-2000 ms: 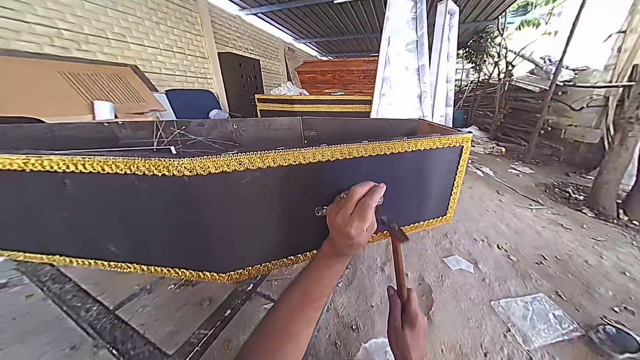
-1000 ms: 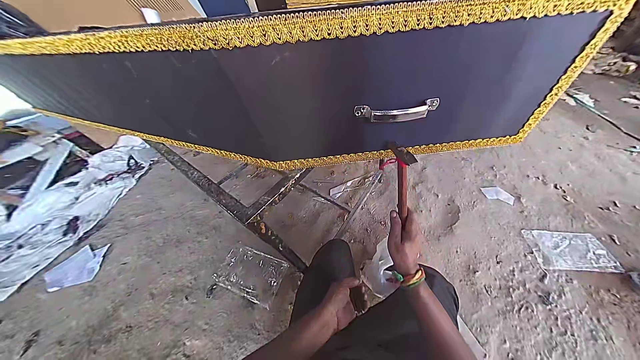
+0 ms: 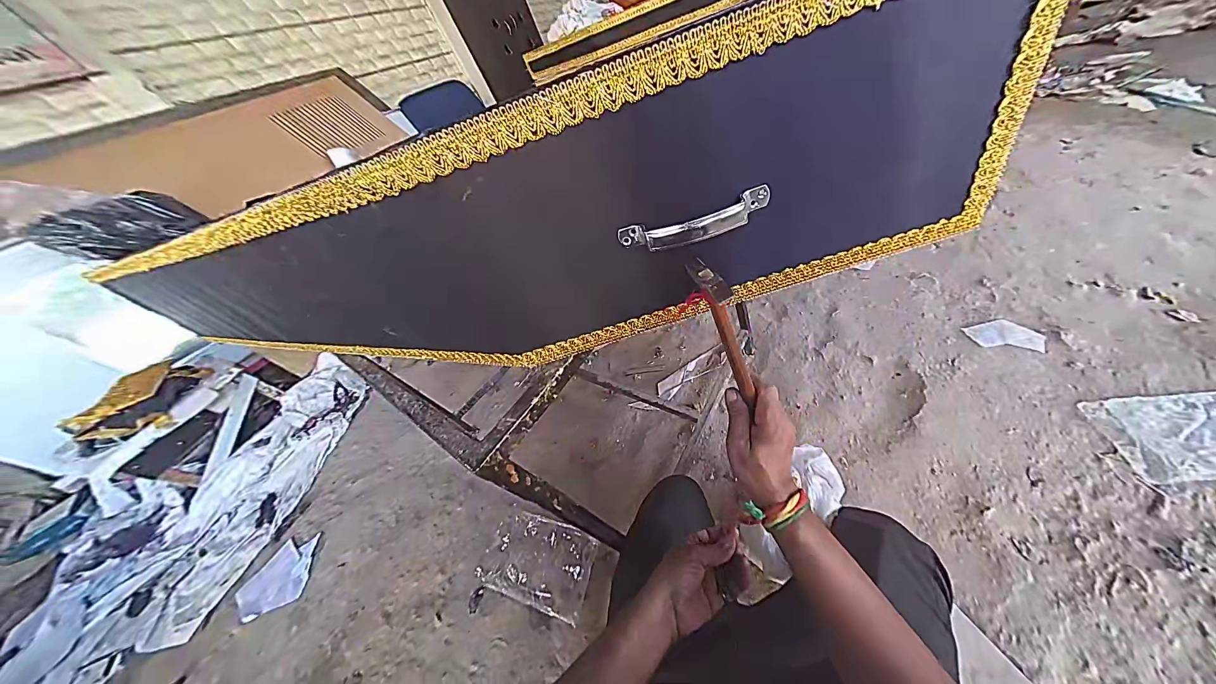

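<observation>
My right hand grips the wooden handle of a hammer, whose dark metal head is raised near the lower edge of a dark coffin. Gold braided trim runs along the coffin's edges. On the coffin's side, just above the hammer head, sits a silver metal handle. My left hand is low by my lap, its fingers curled near my right wrist, which wears colored bands. Whether the left hand holds something small cannot be told.
A rusty metal stand supports the coffin. Scraps and a crumpled white sheet lie at left. Clear plastic packets and paper pieces are on the dirt floor. Behind stand a brown panel and a blue chair.
My left hand was at the coffin's side two seconds ago and is now low by my lap. The silver handle, largely covered then, is in plain sight. The view has tilted down.
</observation>
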